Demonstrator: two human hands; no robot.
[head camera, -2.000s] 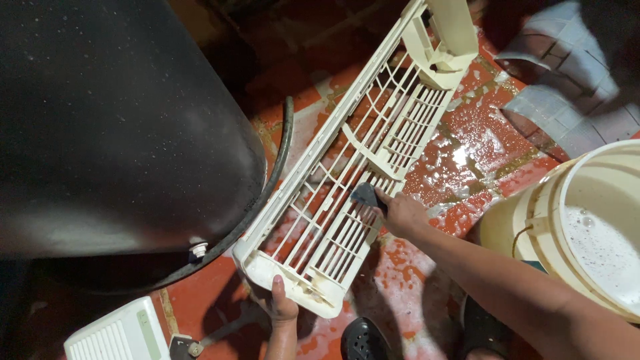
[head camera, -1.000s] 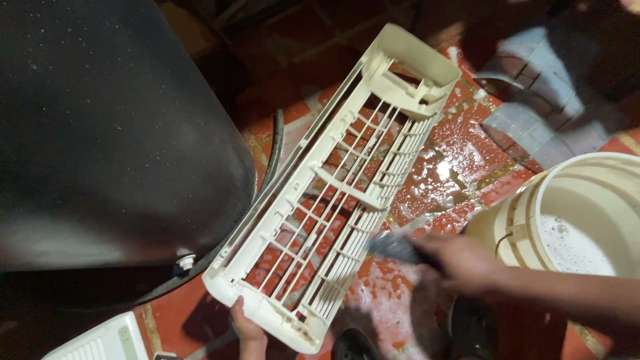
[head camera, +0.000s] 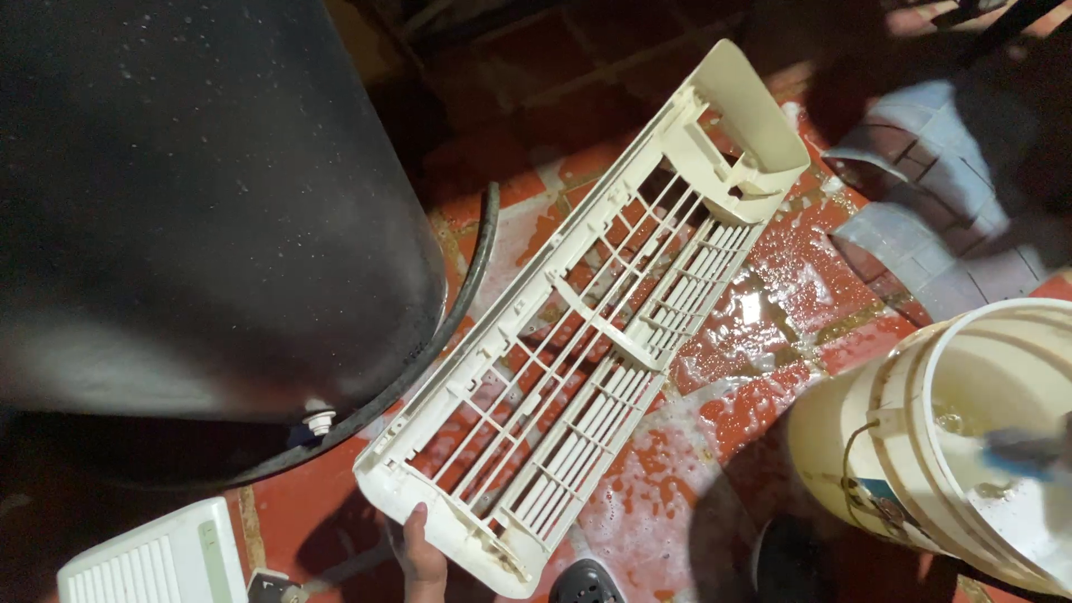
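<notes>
My left hand (head camera: 423, 553) grips the lower left end of a cream plastic slatted housing (head camera: 586, 314), which looks like an air conditioner's front frame. The housing slants up to the right over the wet floor, its grid and slats facing me. At the right edge a blurred dark brush-like thing with a blue edge (head camera: 1026, 454) is over the mouth of a cream plastic bucket (head camera: 875, 419) holding sudsy water. My right hand is not plainly visible; it seems to be beyond the right edge or lost in blur.
A large black tank (head camera: 209, 209) with a white fitting (head camera: 319, 421) fills the left. A dark hose (head camera: 481, 251) curves beside it. A white louvred panel (head camera: 155, 557) lies at lower left. Soapy red floor tiles (head camera: 653, 494), a black clog (head camera: 586, 582) and translucent curved pieces (head camera: 930, 167) are in view.
My right hand, holding the dark scrubbing thing, has left the slats and moved right; that thing is now over the bucket. My left hand keeps hold of the housing's lower end.
</notes>
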